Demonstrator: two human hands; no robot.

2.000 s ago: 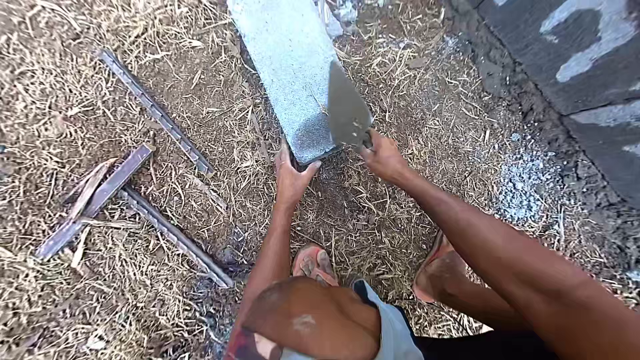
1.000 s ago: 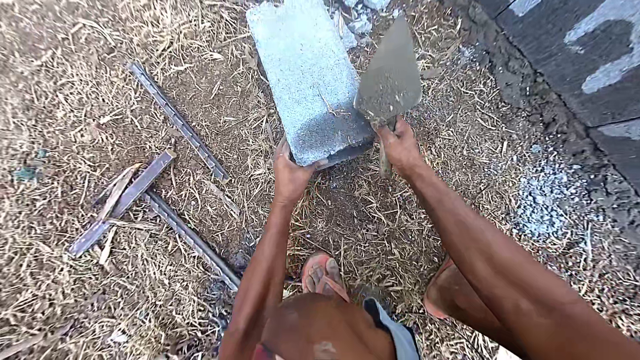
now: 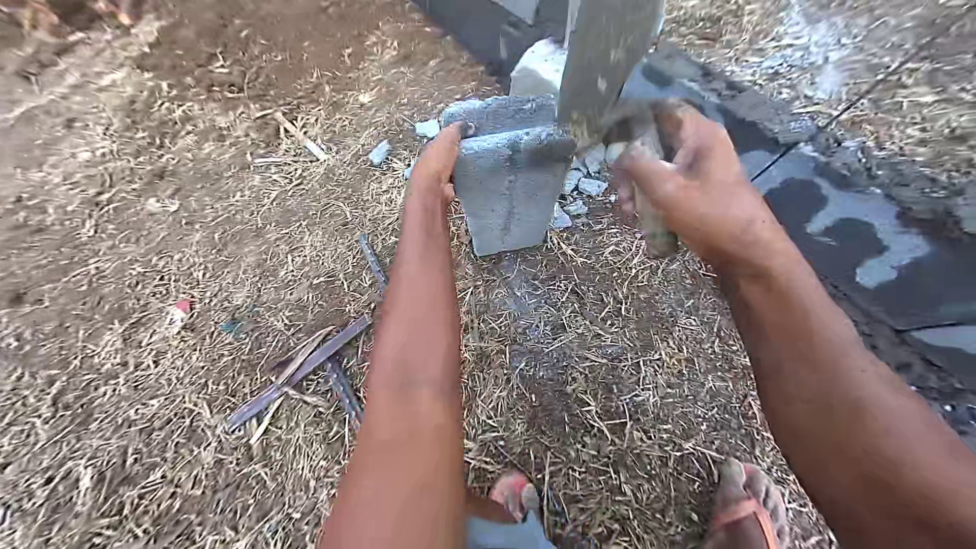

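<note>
A grey concrete block (image 3: 512, 187) stands tilted up on the straw-strewn ground, its end face and a grooved upper edge showing. My left hand (image 3: 441, 158) grips its left side near the top. In my right hand (image 3: 682, 171) is the handle of a mason's trowel (image 3: 606, 57), blade upward, close beside the block's upper right corner; whether blade and block touch cannot be told. Broken pale chunks (image 3: 591, 187) lie behind and to the right of the block.
Wet dark masonry (image 3: 846, 229) with pale smears runs along the right, a taut line over it. A larger white lump (image 3: 538, 69) sits behind the block. Metal strips (image 3: 305, 374) lie on the ground at left. My sandalled feet are at the bottom.
The block, lying with its broad face up before, is now tipped up with its end face toward me. The trowel has come close to its upper right corner. The view has shifted strongly.
</note>
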